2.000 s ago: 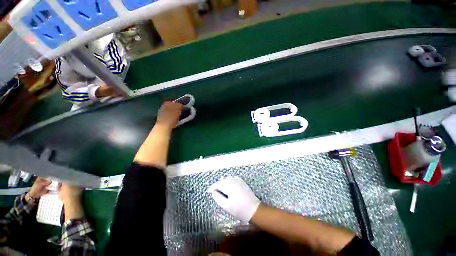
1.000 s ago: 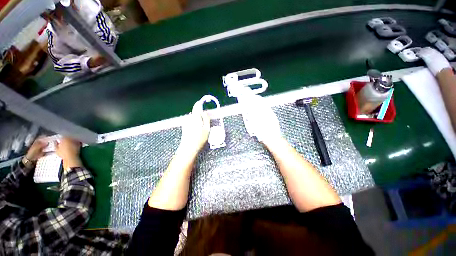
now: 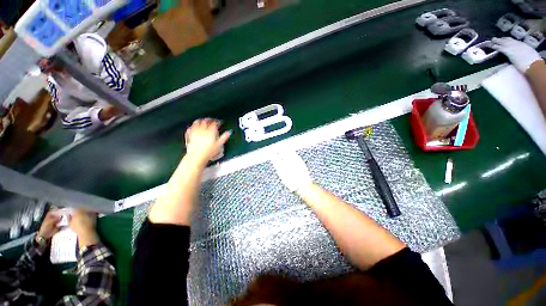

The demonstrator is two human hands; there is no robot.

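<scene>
My bare left hand (image 3: 205,141) is over the belt beside the metal rail, thumb spread from the fingers. A pale edge shows below it, but whether the hand touches or holds a part is unclear. My white-gloved right hand (image 3: 292,171) is at the back edge of the bubble wrap mat (image 3: 263,239), near the rail. Its fingers blur into the pale rail, so its grip is not clear. Two white loop-shaped parts (image 3: 265,123) lie side by side on the belt between and beyond my hands. The mallet (image 3: 378,173) lies on the mat's right side.
A red tray (image 3: 450,143) holds a dispenser bottle (image 3: 444,116) and a pale blue strip. A small white stick (image 3: 448,170) lies below it. Grey and white loop parts (image 3: 448,23) and another gloved hand (image 3: 518,52) are at the upper right. Workers sit at left and upper left.
My left hand has moved from the mat's back edge onto the belt at left; the loop part it held is no longer clearly visible. My right hand has drawn back from the white pair.
</scene>
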